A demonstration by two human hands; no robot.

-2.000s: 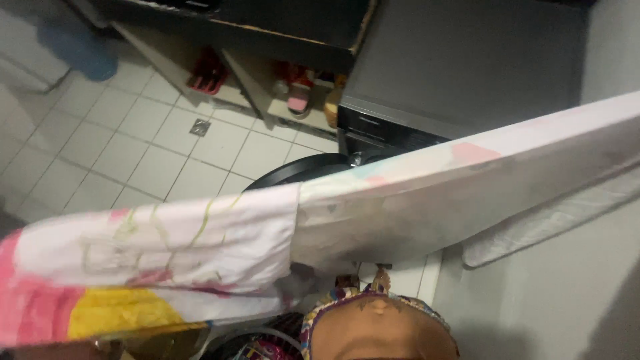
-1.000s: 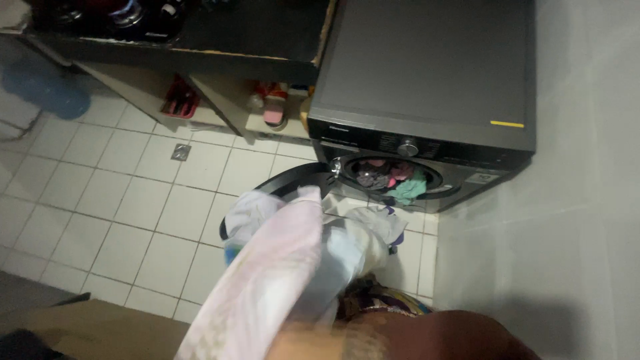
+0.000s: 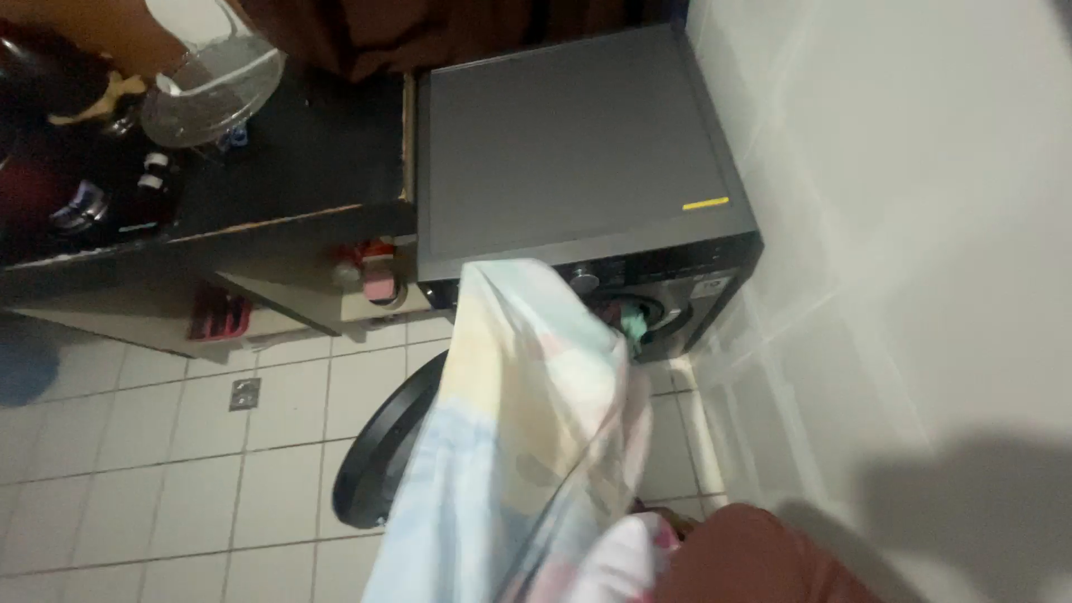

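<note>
A large pastel cloth [image 3: 511, 427] in pale blue, yellow and pink stretches from the bottom edge up to the front of a grey front-loading washing machine [image 3: 569, 151]. Behind it, the machine's round black door [image 3: 389, 444] stands open. Green fabric [image 3: 634, 325] shows in the drum opening. A white and pink cloth [image 3: 620, 561] is bunched at the bottom, beside a blurred brown bare part of my body [image 3: 754, 557]; whether this is an arm or a knee is unclear. Neither my left hand nor my right hand can be made out; the cloth may hide them.
A tiled wall [image 3: 888, 251] rises right of the machine. To the left runs a black counter [image 3: 293, 167] with a clear lid or bowl [image 3: 213, 88] and a stove. Shelves below hold a red basket [image 3: 219, 314] and pink items [image 3: 379, 280]. A drain [image 3: 244, 394] is set in the tiled floor.
The cloth, stretched wide across the view two seconds ago, hung gathered low before the machine one second ago. Now it is raised and covers part of the machine's front. The view has shifted.
</note>
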